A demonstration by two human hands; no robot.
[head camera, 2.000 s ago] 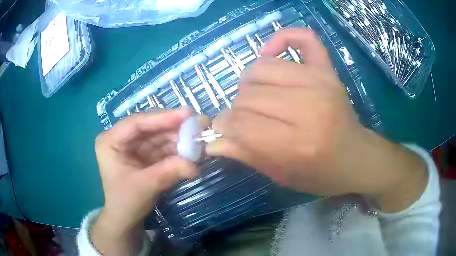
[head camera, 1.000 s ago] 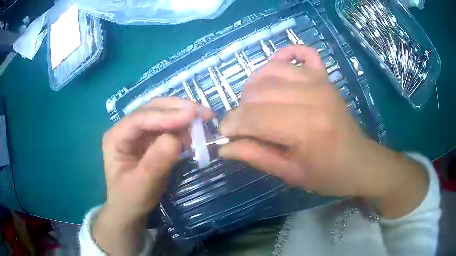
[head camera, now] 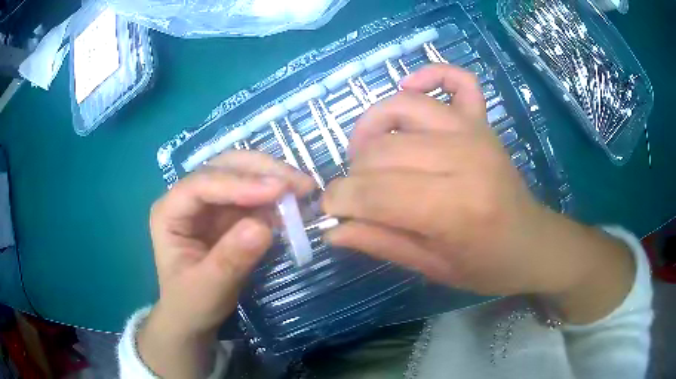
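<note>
My left hand (head camera: 215,237) holds a white plastic head (head camera: 295,231), seen edge-on as a narrow bar, at its fingertips. My right hand (head camera: 445,185) is just to the right, its thumb and forefinger closed on a metal pin (head camera: 327,223). Only a short end of the pin shows, pointing at the white head; whether they touch is unclear. Both hands are over the clear ribbed blister tray (head camera: 326,307). In its upper part lie assembled pieces (head camera: 320,126), silver rods in slanted pairs below a row of white heads. My hands hide part of the tray.
An open clear box heaped with silver pins (head camera: 585,70) is at the upper right. A clear box with a white label (head camera: 96,59) is at the upper left. A crumpled clear plastic bag (head camera: 230,16) lies along the top edge. The bench top (head camera: 67,222) is dark green.
The white head has turned from broad to edge-on in my left fingers and sits slightly lower. The view has shifted a little, so the tray and boxes appear lower and further right than at first.
</note>
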